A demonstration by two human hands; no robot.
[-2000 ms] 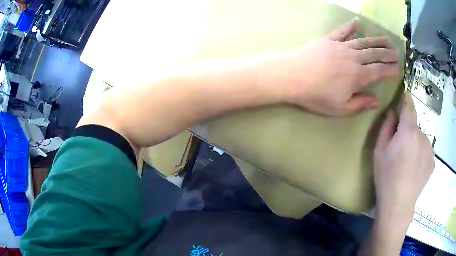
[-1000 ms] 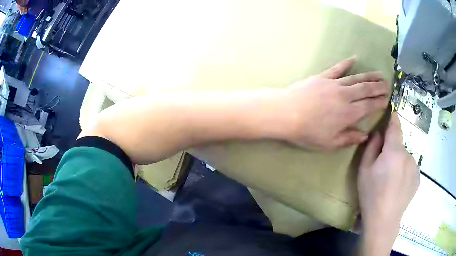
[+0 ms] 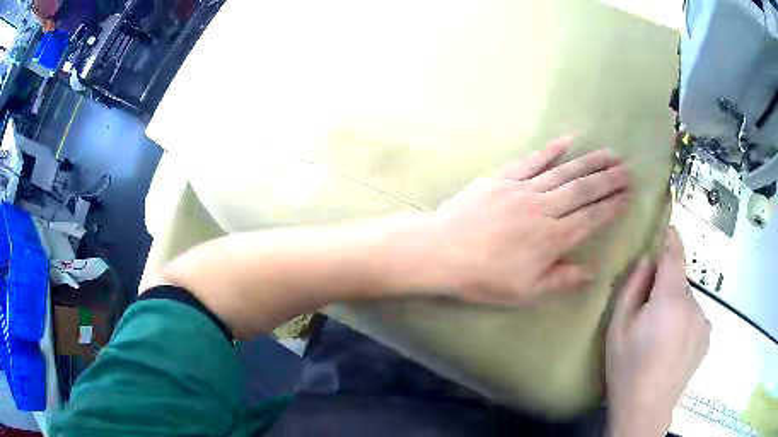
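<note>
A large beige cover panel [image 3: 478, 111] spreads over the table, with a thin seam line across it and its right edge along the sewing machine. My left hand [image 3: 546, 222] lies flat on the panel with fingers apart, left of the needle area. My right hand [image 3: 657, 333] holds the panel's right edge near the front, thumb and fingers pinching a raised fold. The sewing machine's grey head [image 3: 729, 77] stands at the upper right, with the metal needle plate [image 3: 712, 195] beside the panel edge. The needle tip is too small to make out.
The white tabletop with a printed ruler scale [image 3: 712, 410] shows at the lower right. Blue bins [image 3: 24, 316] and a brown carton [image 3: 77, 331] stand at the far left. A dark rack [image 3: 141, 51] is at the upper left. Part of a panel stack shows below my left forearm.
The panel and both hands have shifted down in the view, toward me. My left hand has also moved left, away from the needle area. More of the seam line now shows.
</note>
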